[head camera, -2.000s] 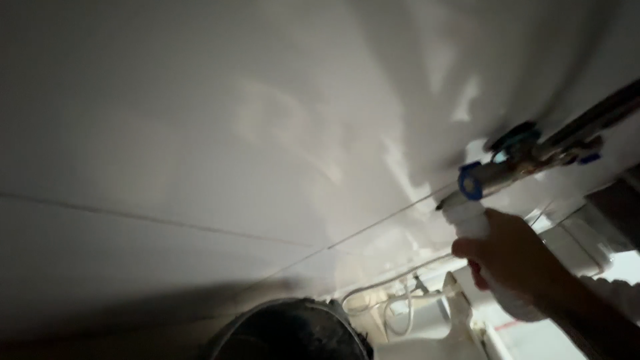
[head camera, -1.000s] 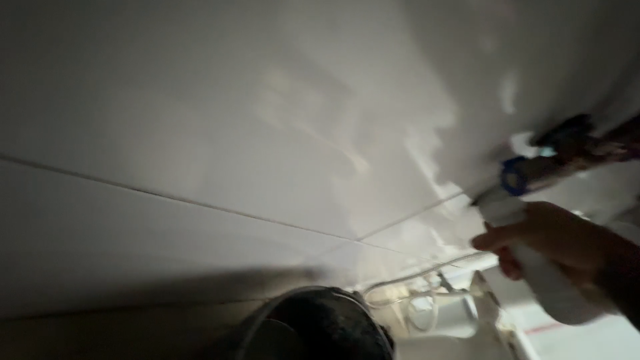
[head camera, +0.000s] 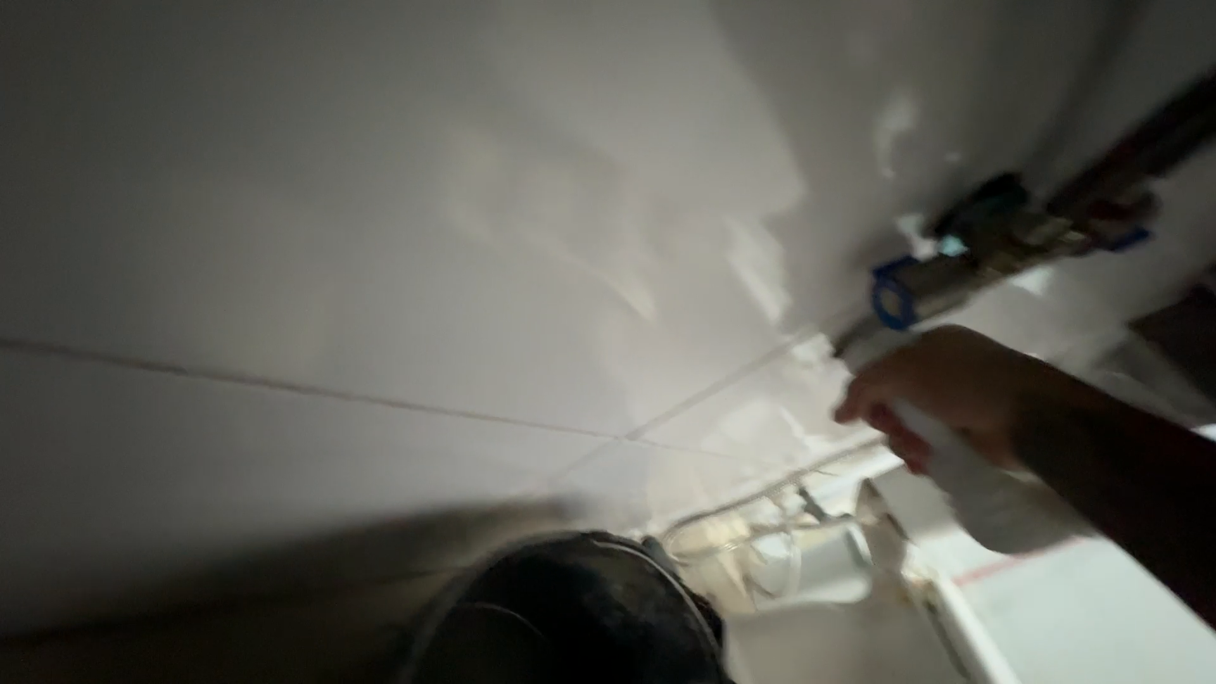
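At the right, my right hand (head camera: 950, 399) grips the neck of a white spray bottle (head camera: 997, 503), a finger at its trigger. The bottle's dark nozzle points left, toward the pale tiled wall (head camera: 475, 237). Just above the hand is a metal pipe valve (head camera: 940, 280) with a blue ring-shaped part at its end; whether the bottle touches it, I cannot tell. A dark pipe (head camera: 1140, 142) runs from the valve to the upper right. My left hand is out of view. The picture is dim and blurred.
A dark bucket (head camera: 708, 617) stands at the bottom centre, near the wall's foot. Right of it lie a pale container (head camera: 826, 570) and a thin hose (head camera: 741, 503) along the wall. A white panel with a red line (head camera: 1092, 598) is at the lower right.
The view has shifted somewhat. My right hand still holds the spray bottle below the valve; no other change is plain.
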